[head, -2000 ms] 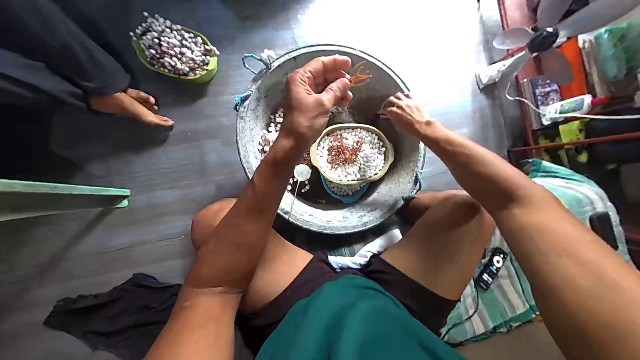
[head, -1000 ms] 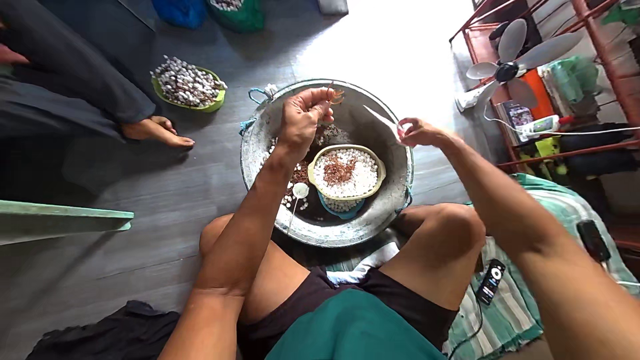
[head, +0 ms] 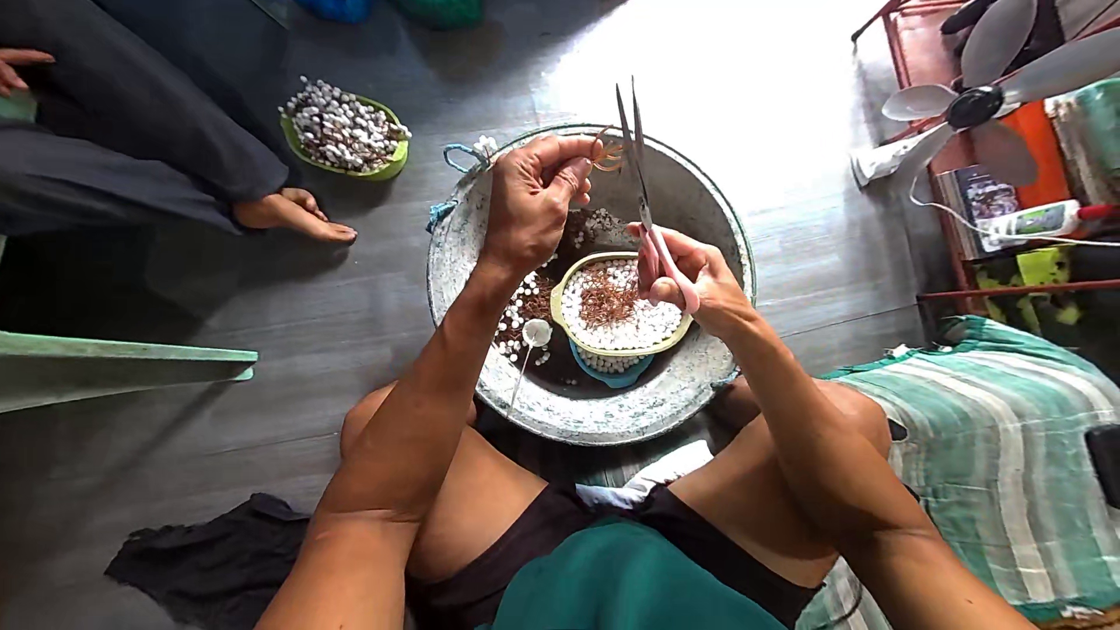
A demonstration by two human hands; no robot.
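Note:
My left hand [head: 535, 192] pinches a small bunch of thin orange-brown stems [head: 608, 156] over the far side of a round metal basin [head: 604, 429]. Just right of the stems, pink-handled scissors [head: 646, 188] point away from me, blades slightly apart, their handles in my right hand [head: 687, 278]. Below my hands, a pale yellow bowl [head: 560, 306] holds small white bead-like pieces with reddish-brown stem bits on top. It rests over a blue container [head: 623, 376] of more white pieces. Loose white pieces and brown bits lie in the basin beside a round white piece on a thin stick [head: 536, 332].
A green bowl [head: 395, 162] heaped with white-tipped stems stands on the floor, near another person's foot [head: 293, 214]. A green plank-like edge [head: 131, 359] and dark cloth [head: 214, 560] are at left. At right are a fan [head: 976, 107], a red rack [head: 1015, 289] and striped cloth [head: 980, 455].
My right hand was low at the basin's right side, then raised with the scissors at the rim. Now it is over the bowl, the blades upright beside the stems in my left hand.

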